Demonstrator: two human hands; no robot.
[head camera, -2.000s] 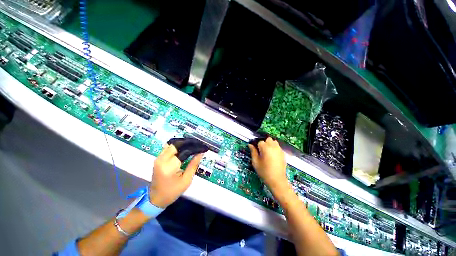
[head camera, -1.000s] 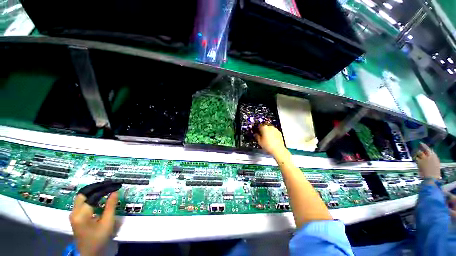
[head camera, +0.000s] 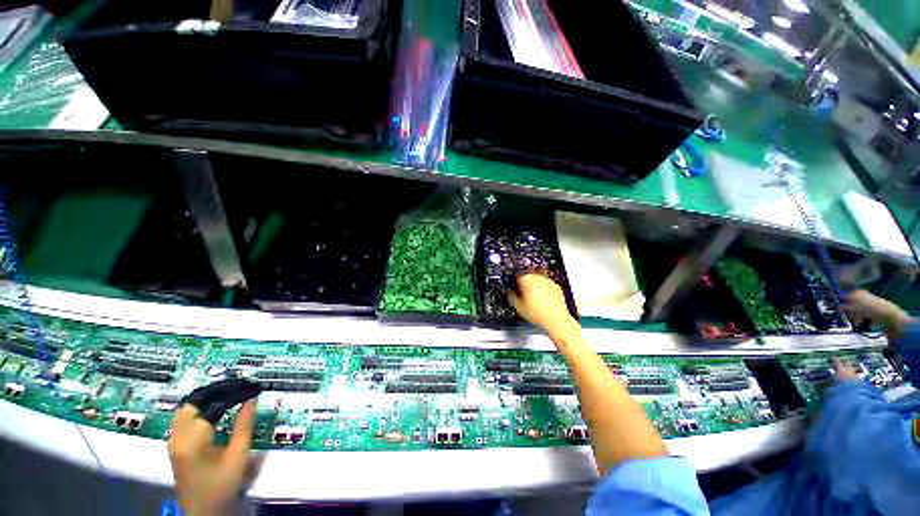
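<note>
My left hand (head camera: 214, 443), with black finger cots on its fingertips, is over the near edge of the circuit board (head camera: 348, 413) at the lower left. Its thumb and fingers are apart, with nothing visible between them. My right hand (head camera: 540, 300) reaches across the board into the bin of metallic components (head camera: 516, 247). Its fingertips are down among the pieces, and whether they grip one cannot be told. A bin of green components (head camera: 429, 270) is just left of that bin, with a crinkled clear bag at its back.
The conveyor rail (head camera: 333, 328) runs between boards and bins. Dark bins (head camera: 323, 264) lie left; a pale tray (head camera: 597, 264) lies right of the metallic pieces. Large black totes (head camera: 565, 111) and bagged long parts (head camera: 422, 101) sit on the shelf above. Another person's hands and blue sleeve (head camera: 857, 433) are at right.
My right hand has left the board and is in the metallic components bin. My left hand has drawn back to the board's near edge at left. The view has turned and now shows more shelf.
</note>
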